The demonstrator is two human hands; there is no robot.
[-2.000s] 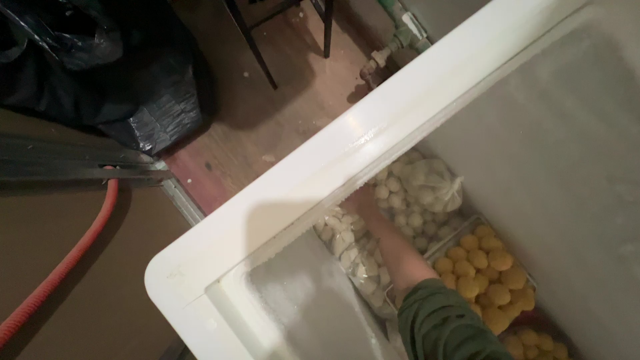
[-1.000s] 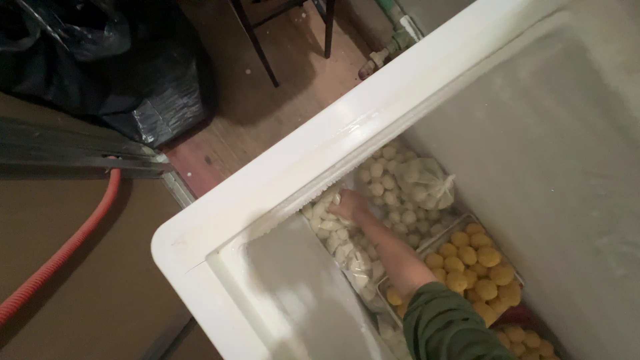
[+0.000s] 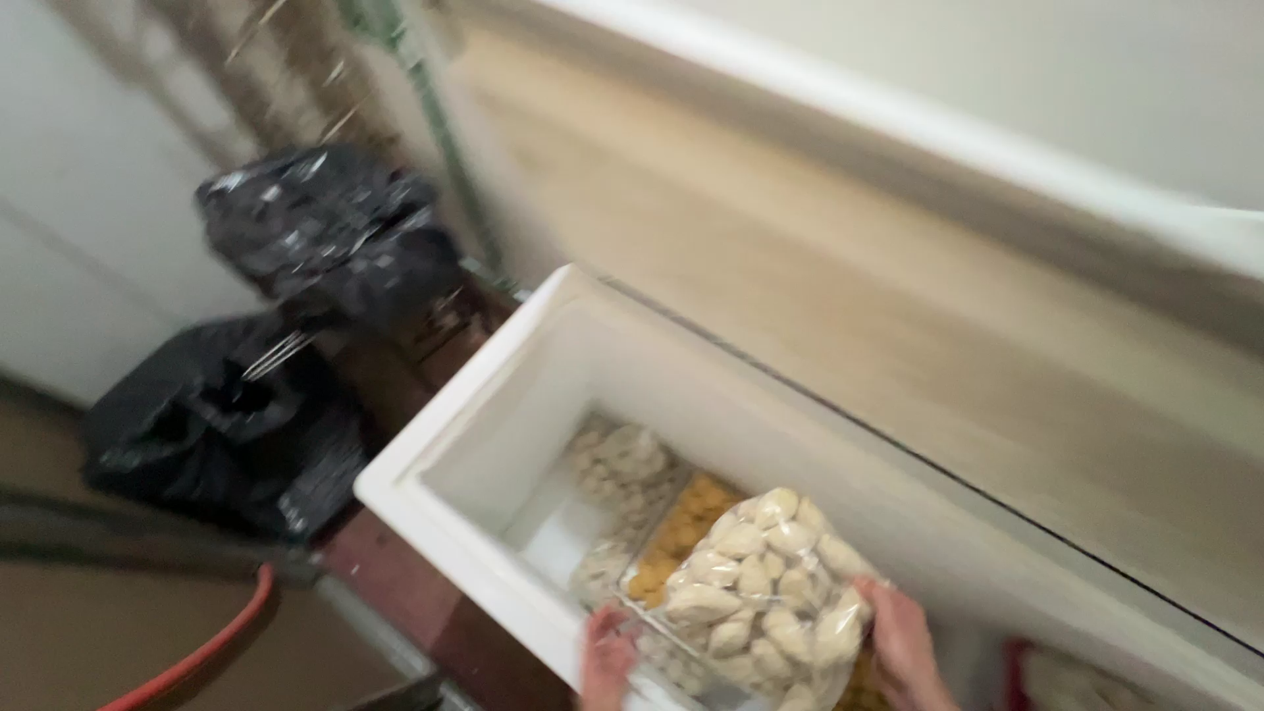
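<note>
A clear plastic bag of pale, dumpling-like pieces (image 3: 765, 592) is up above the open chest freezer (image 3: 474, 523). My right hand (image 3: 899, 632) grips the bag's right side. Near the freezer's front rim, left of the bag, is my left hand (image 3: 607, 652); its fingers are blurred and nothing shows held in them. Below, inside the freezer, a tray of round yellow pieces (image 3: 681, 528) stands beside more clear bags of pale pieces (image 3: 622, 464).
Black plastic bags (image 3: 247, 425) lie on the floor at the left. A red ribbed hose (image 3: 207, 652) curves at lower left. Something with a red edge (image 3: 1017, 671) is in the freezer at lower right. The raised lid (image 3: 889, 99) fills the upper right.
A hand that was down among the bags in the freezer is out of them. A bag of pale pieces is now up in my right hand, and my left hand is in view. The view has swung widely.
</note>
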